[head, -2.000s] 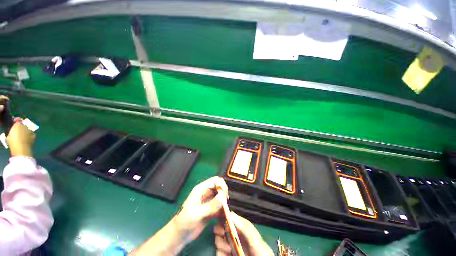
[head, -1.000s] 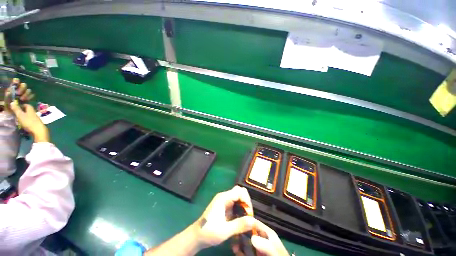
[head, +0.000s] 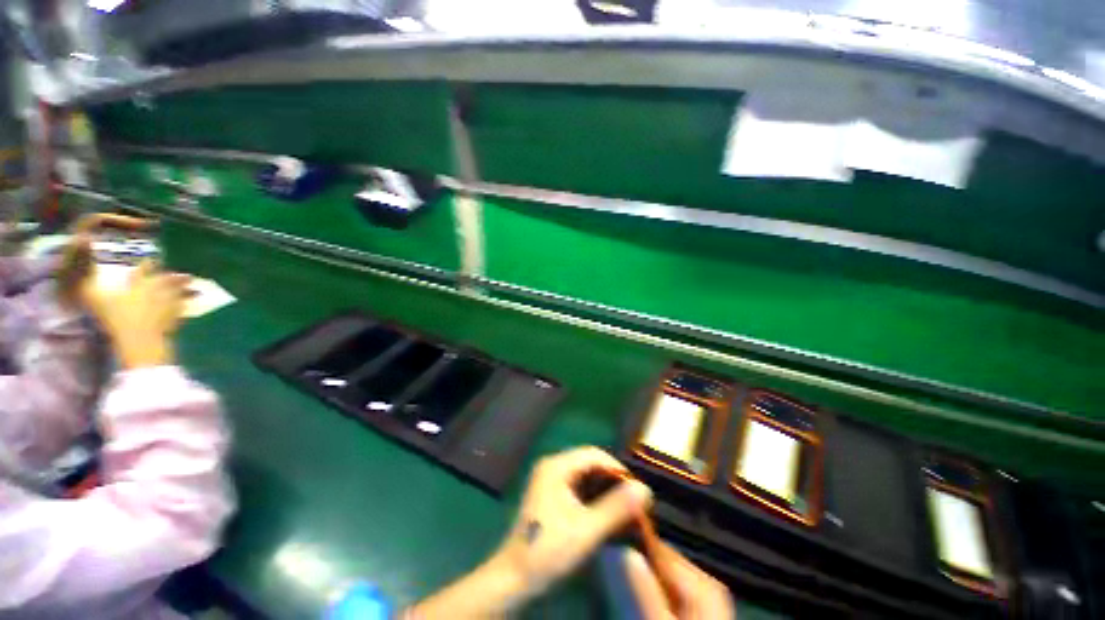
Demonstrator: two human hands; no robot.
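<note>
My left hand and my right hand hold a phone between them at the bottom centre, in front of the right tray. The phone is seen nearly edge-on, with a thin orange edge and a greyish face; its lower end is cut off by the picture's edge. The fingers of my left hand are bent around its top end. My right hand is partly cut off and blurred. Assembled phones with orange rims and pale centres lie in slots of the black foam tray.
A second black tray with several glossy black screen units lies left of centre. A person in pink sleeves works at the far left, holding a device. Dark boxes and white sheets are at the green back panel.
The view has swung left, so trays and bench appear further right. Both hands still hold the phone, which now shows an orange edge and greyish face. The neighbouring person's hands have come up around a device.
</note>
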